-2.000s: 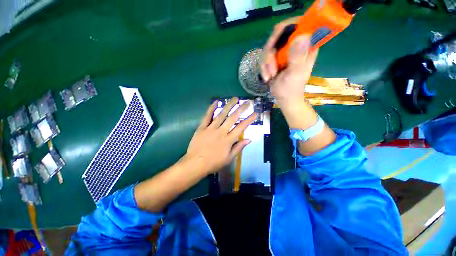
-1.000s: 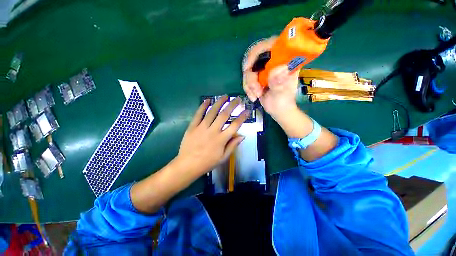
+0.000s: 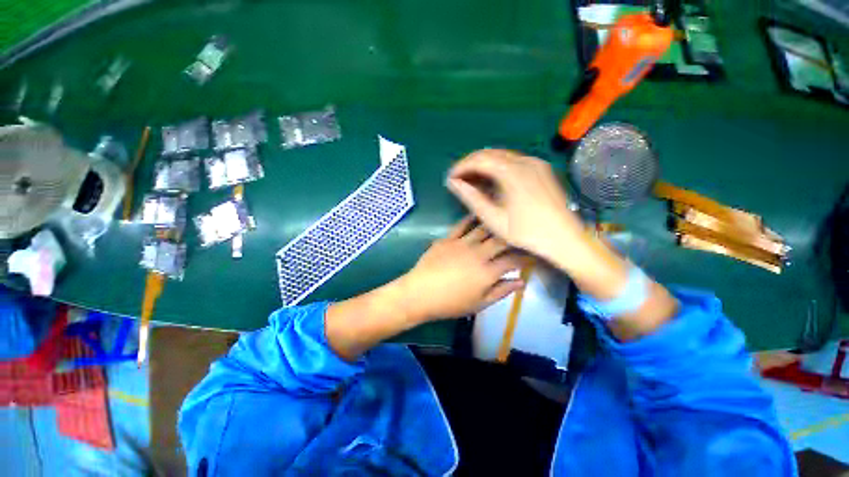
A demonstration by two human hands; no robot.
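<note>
The tablet unit [image 3: 535, 321], black-edged and silver-white inside with an orange strip, lies in front of me. My left hand [image 3: 461, 275] rests with spread fingers on its upper part and hides much of it. My right hand [image 3: 521, 200] is raised above and beyond the unit, its fingers curled and thumb near the index finger; it is blurred, and I cannot tell if something small is in the fingertips. The orange electric screwdriver [image 3: 616, 70] hangs free of my hand beyond it, tip down, beside the round grey speckled screw dish [image 3: 614, 166].
The dotted label sheet [image 3: 346, 228] lies left of my hands. Several small circuit boards [image 3: 233, 166] are grouped further left, near a beige fan [image 3: 33, 177]. Orange-gold flex cables [image 3: 731, 233] lie at the right. Other units [image 3: 808, 61] lie along the far side.
My right hand has let go of the orange screwdriver and moved left. My left hand stays on the unit. The view has turned left, showing the fan.
</note>
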